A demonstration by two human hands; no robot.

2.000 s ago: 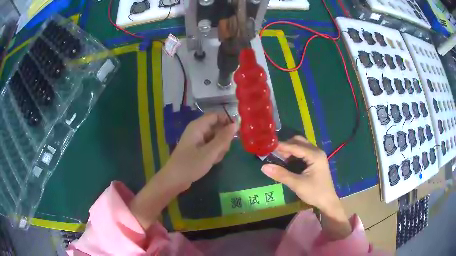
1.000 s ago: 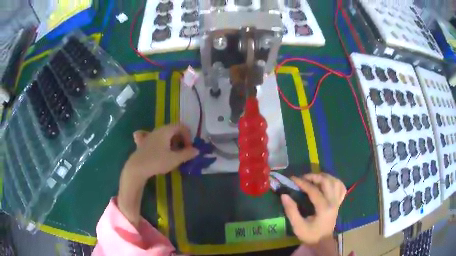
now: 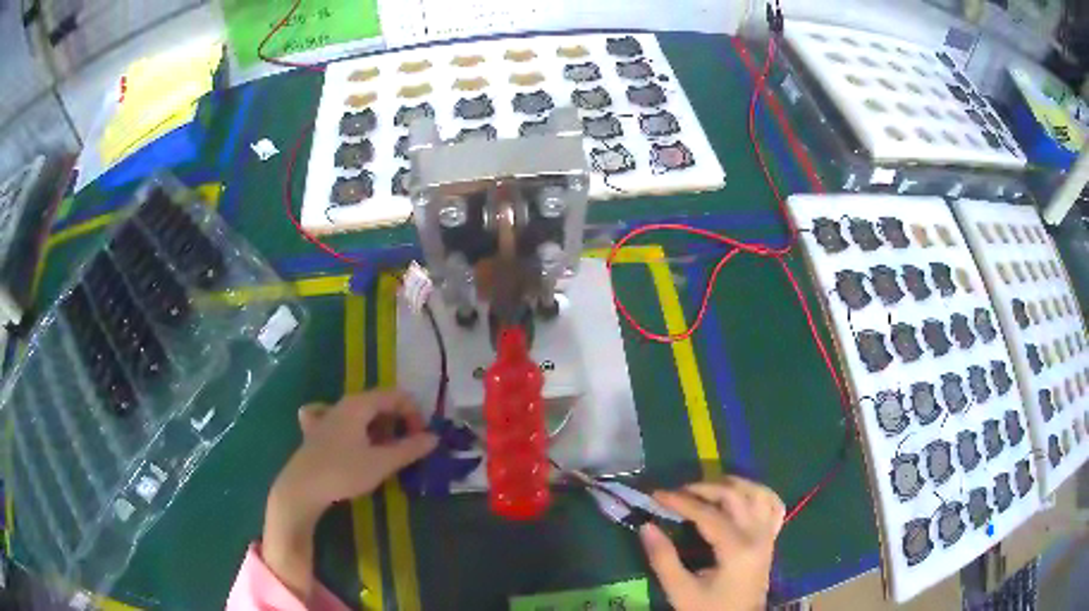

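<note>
The red ribbed clamp handle (image 3: 516,430) hangs forward from the silver metal fixture (image 3: 502,173). My left hand (image 3: 346,454) is at the fixture's left edge, its fingertips bent together at the blue-purple pad (image 3: 444,458); whether they grip anything is hidden. My right hand (image 3: 723,543) is right of the handle and holds the dark grip of a slim silver test clip (image 3: 615,499), whose jaws point left toward the handle's lower end. A dark wire with a small white tag (image 3: 417,287) runs down the fixture's left side. The round seat under the handle is mostly hidden.
A white foam tray (image 3: 322,179) of dark and tan cutouts lies behind the fixture. More foam trays (image 3: 836,406) stand at the right. A clear blister tray (image 3: 227,412) with black parts lies left. A red cable (image 3: 689,338) loops right of the fixture. A green label (image 3: 579,599) is at the bottom.
The view has tilted up, showing more of the rear tray. My left hand has moved from beside the handle to the blue-purple pad. The right hand still holds the clip.
</note>
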